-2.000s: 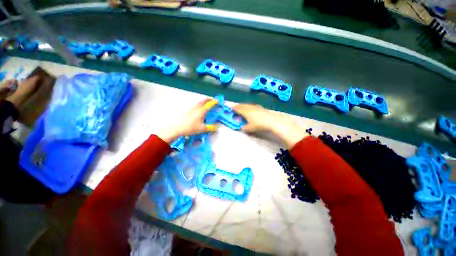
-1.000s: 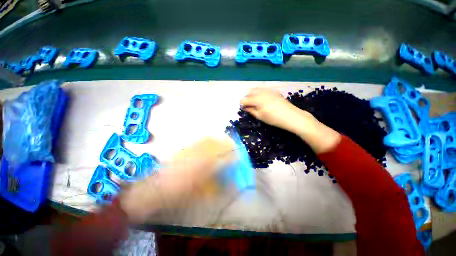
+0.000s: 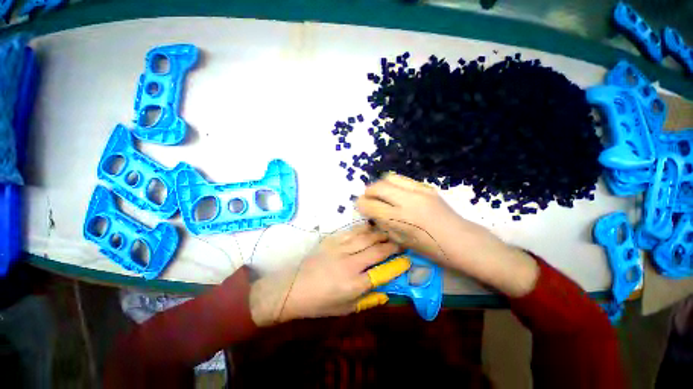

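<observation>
My left hand (image 3: 334, 273), with yellow covers on two fingers, holds a blue plastic frame (image 3: 422, 283) near the bench's front edge. The frame's far part is hidden under my hands. My right hand (image 3: 414, 216) meets the left over the frame, its fingertips together at the left fingers. Whether it pinches a small piece is hidden. A thin dark thread (image 3: 292, 275) curves around both hands. The large heap of black pieces (image 3: 494, 125) lies just beyond my right hand, with loose ones at its left side.
Several blue frames (image 3: 237, 203) lie at the left of the white bench top. More frames (image 3: 631, 144) are piled at the right by brown cardboard (image 3: 669, 285). A blue bin (image 3: 11, 228) stands at the far left edge. The green conveyor (image 3: 669, 68) runs beyond the bench.
The view has tilted down to the bench. My right hand has left the heap's edge and come to my left hand. Another frame now shows among those at the left.
</observation>
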